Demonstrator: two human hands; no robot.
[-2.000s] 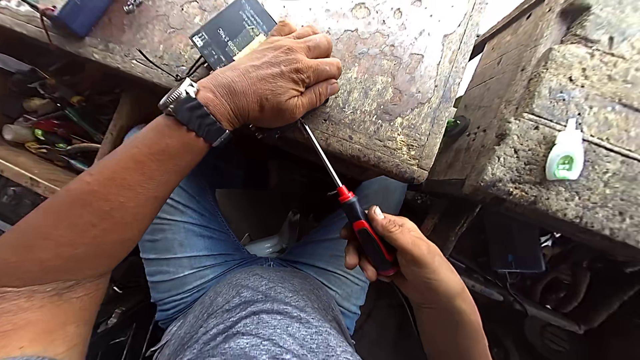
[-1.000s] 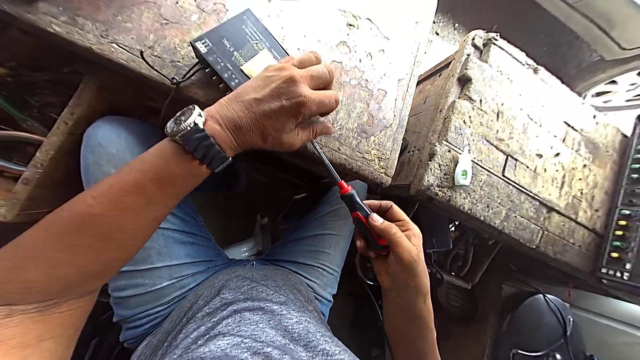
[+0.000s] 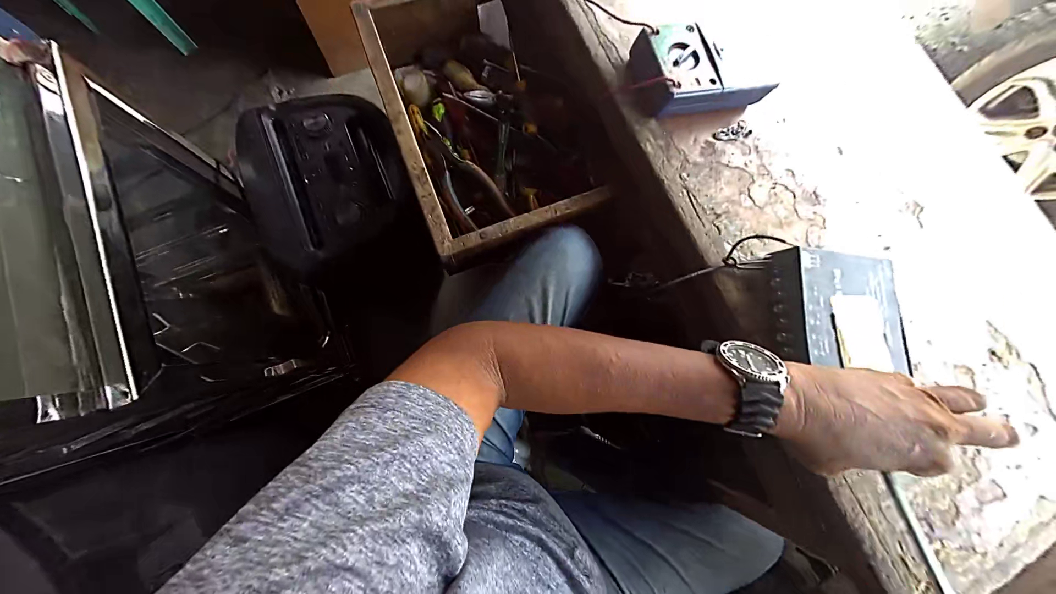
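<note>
My left hand (image 3: 883, 417), with a wristwatch (image 3: 752, 363) on its wrist, lies over the near end of a black box-shaped electronic device (image 3: 862, 285). Its fingers point right over the worn wooden bench; whether they grip the device is hidden. A pale label covers part of the device's top, and a black cable (image 3: 759, 239) comes off its side. Below the hand, a thin metal shaft (image 3: 916, 528) lies across the bench edge, its upper end hidden by the hand. My right hand is out of view.
An open wooden drawer (image 3: 520, 223) full of hand tools sticks out beside my knee. An analog multimeter (image 3: 685, 70) stands at the bench's far end, near a small metal chain-like item (image 3: 732, 131). A black plastic case (image 3: 322, 173) and a glass-fronted frame (image 3: 91, 231) are at left.
The view has swung strongly to the left. The drawer's contents and multimeter now show fully, while my right hand and the screwdriver's red and black handle have left the view.
</note>
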